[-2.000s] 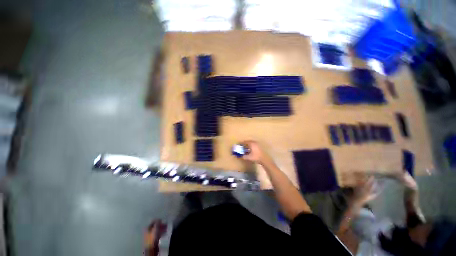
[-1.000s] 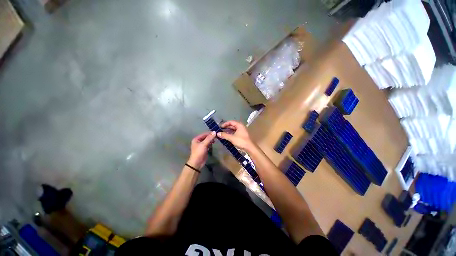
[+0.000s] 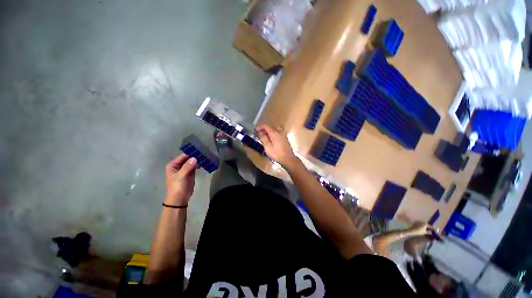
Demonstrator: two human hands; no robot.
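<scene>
My left hand [image 3: 181, 180] holds a small stack of dark blue cut solar cells [image 3: 199, 155] by its lower edge, above the floor. The long narrow silver cell magazine [image 3: 228, 126] lies slantwise across the table's near edge, with dark cells in its slots and small white blocks. My right hand [image 3: 272, 143] is at the magazine's side, its fingers curled on the edge. My right forearm crosses over the magazine and hides part of it. The stack and the magazine are apart.
The tan table [image 3: 326, 64] bears rows of dark blue cell stacks [image 3: 385, 110] and a dark square [image 3: 389, 199]. An open carton [image 3: 256, 46] with clear wrapping stands beyond the magazine. White foam-like piles [image 3: 484, 52] stand at the right. Another person's arm [image 3: 396, 236] reaches in at lower right.
My left hand has moved away from the magazine and now holds a cell stack apart from it. My right hand is now at the magazine's side. The view has shifted, with table and carton higher.
</scene>
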